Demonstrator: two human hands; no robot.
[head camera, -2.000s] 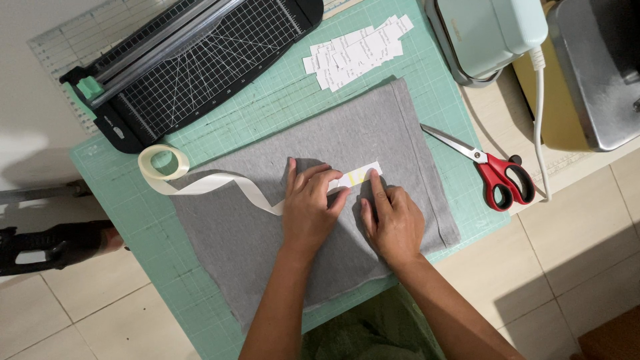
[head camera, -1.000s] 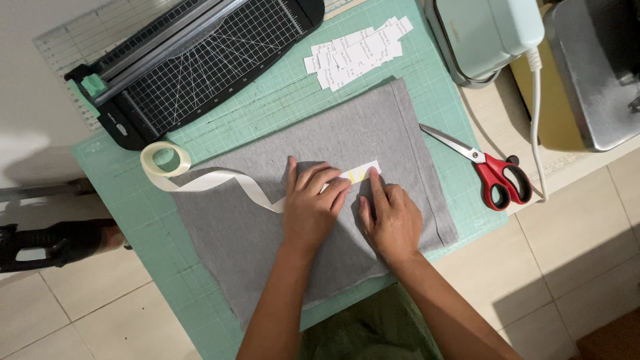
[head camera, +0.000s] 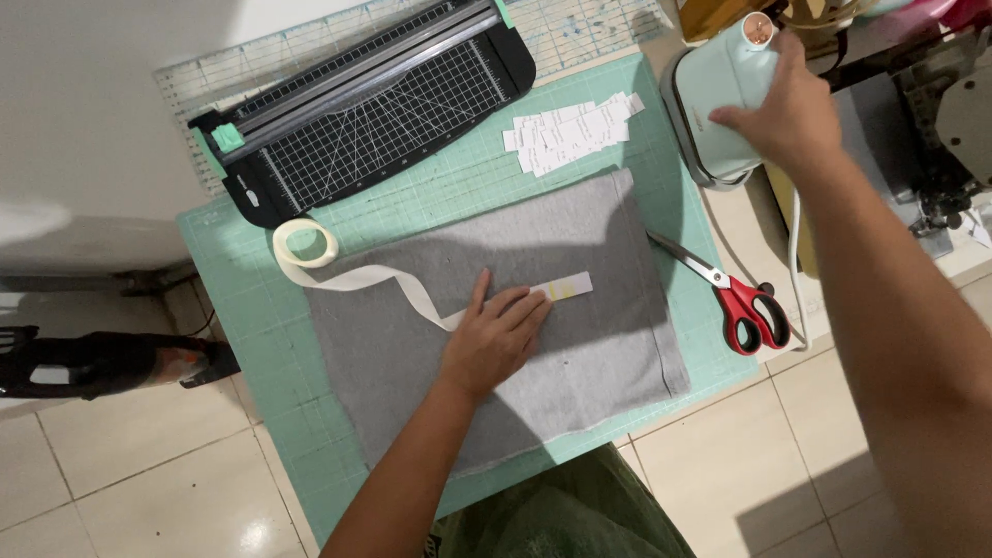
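My left hand (head camera: 496, 337) presses flat on a ribbon and a white strip with yellow marks (head camera: 570, 287), which lie on a folded grey cloth (head camera: 542, 387). The cream ribbon (head camera: 356, 277) runs from its roll (head camera: 306, 243) at the cloth's upper left corner to under my left fingers. My right hand (head camera: 790, 108) is at the top right, around the upper part of a pale green mini heat press or iron (head camera: 725, 101), thumb on its near side and fingers on its far side, partly hidden. The device stands on its base at the mat's right edge.
A green cutting mat (head camera: 256, 325) lies under the cloth. Red-handled scissors (head camera: 748, 310) lie right of it, blades toward the cloth. Paper strips with writing (head camera: 573, 132), a paper trimmer (head camera: 380, 101) and a clear ruler (head camera: 589, 31) lie beyond. A white cord (head camera: 794, 263) runs near the scissors.
My right hand has left the white strip and moved up and right to the pale green device. My left hand still rests on the ribbon and strip. The view has shifted.
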